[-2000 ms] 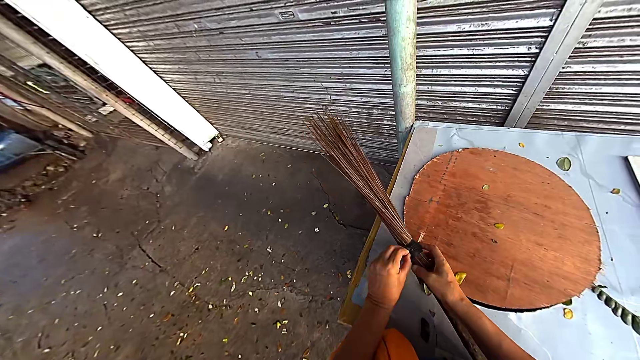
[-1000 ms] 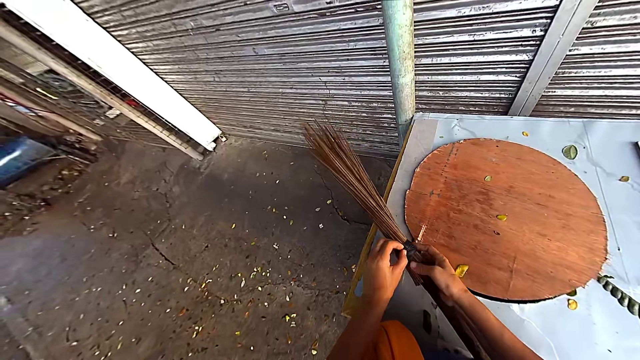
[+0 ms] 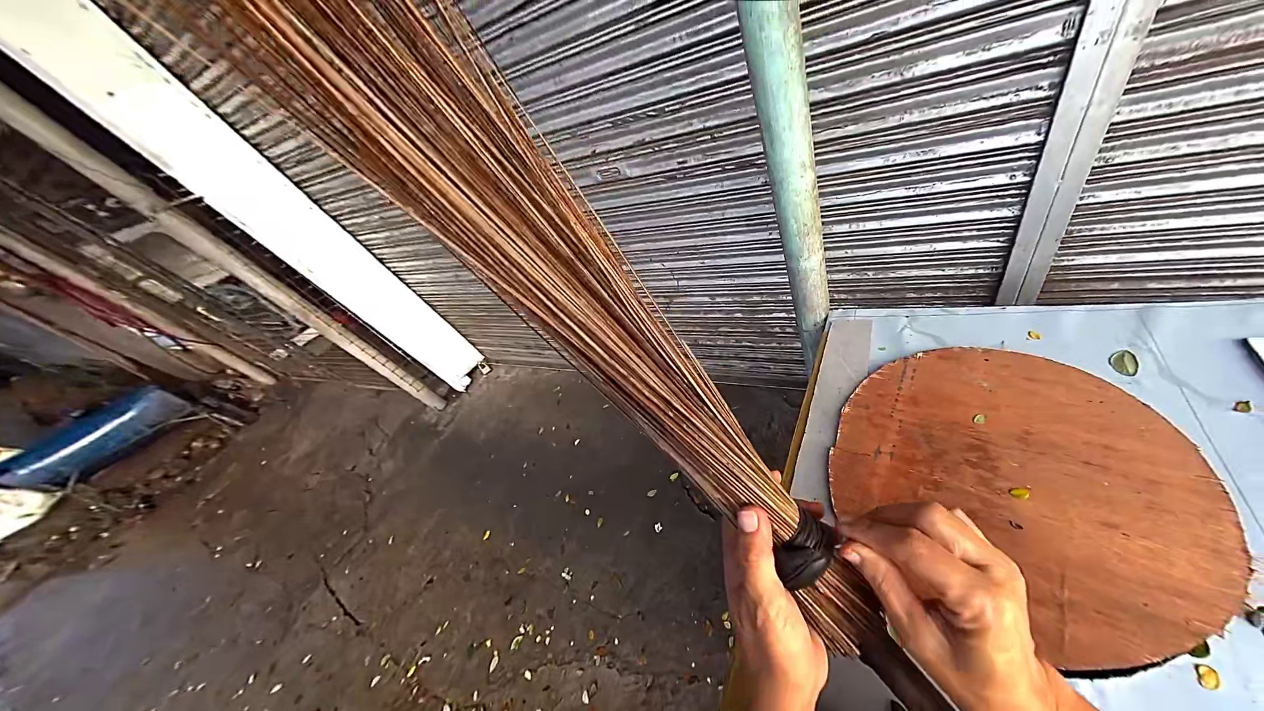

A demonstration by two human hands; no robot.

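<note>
A stick broom [image 3: 583, 306] of thin brown ribs slants from the top left down to my hands, its bristles raised toward the shutter. A black band [image 3: 805, 553] is wound around the bundle, and a dark handle [image 3: 899, 671] runs out below it. My left hand [image 3: 775, 612] cups the bundle at the band, thumb along the near side. On the other side, my right hand [image 3: 948, 583] pinches at the band's edge with thumb and forefinger; whatever lies between those fingertips is too small to tell.
At the right, a round plywood board [image 3: 1037, 504] lies on a pale blue tabletop [image 3: 1215, 341] with scattered leaves. Behind stand a green pole [image 3: 790, 168] and a corrugated metal shutter [image 3: 918, 148]. Leaf-strewn concrete floor [image 3: 395, 583] spreads at the left, with a blue object [image 3: 99, 434] beyond.
The broom has come up closer to the camera, its bristles now reaching past the top edge. My right hand has shifted from wrapping the bundle to pinching at the black band.
</note>
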